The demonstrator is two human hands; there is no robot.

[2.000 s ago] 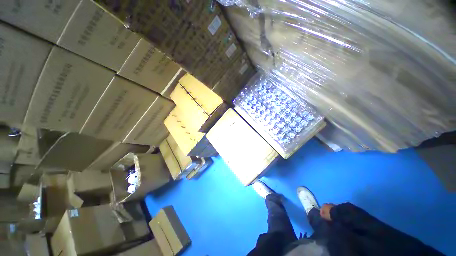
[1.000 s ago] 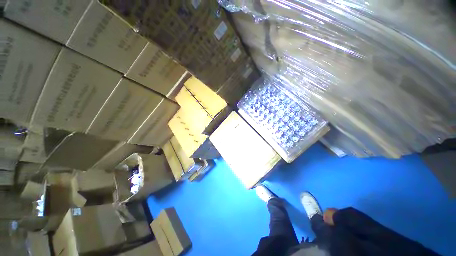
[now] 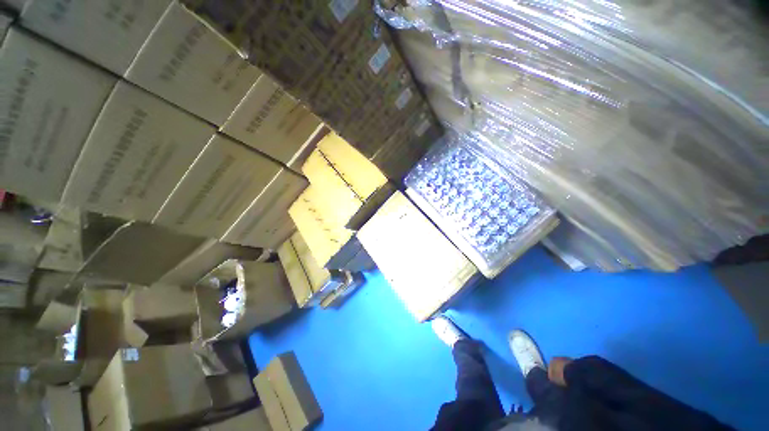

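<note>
My right hand (image 3: 558, 370) hangs beside my leg at the lower right, small and mostly covered by the dark sleeve; its fingers are not clear and nothing shows in it. My left hand is not in view. Nearest in front of my shoes stand a closed pale carton (image 3: 419, 255) and, touching it on the right, a carton topped with a shiny grid of round clear bumps (image 3: 481, 202). Behind and left of the pale carton are yellowish-brown cartons (image 3: 341, 172).
Large printed cartons (image 3: 126, 151) are stacked at the left. Stretch film (image 3: 540, 93) wraps a tall stack at the upper right. An open carton (image 3: 253, 295) holds silver-white parts. A small closed carton (image 3: 287, 392) lies on the blue floor (image 3: 362, 362) at the lower left.
The view has shifted slightly, so the cartons and my shoes sit a little further right and lower. My right hand stays beside my leg.
</note>
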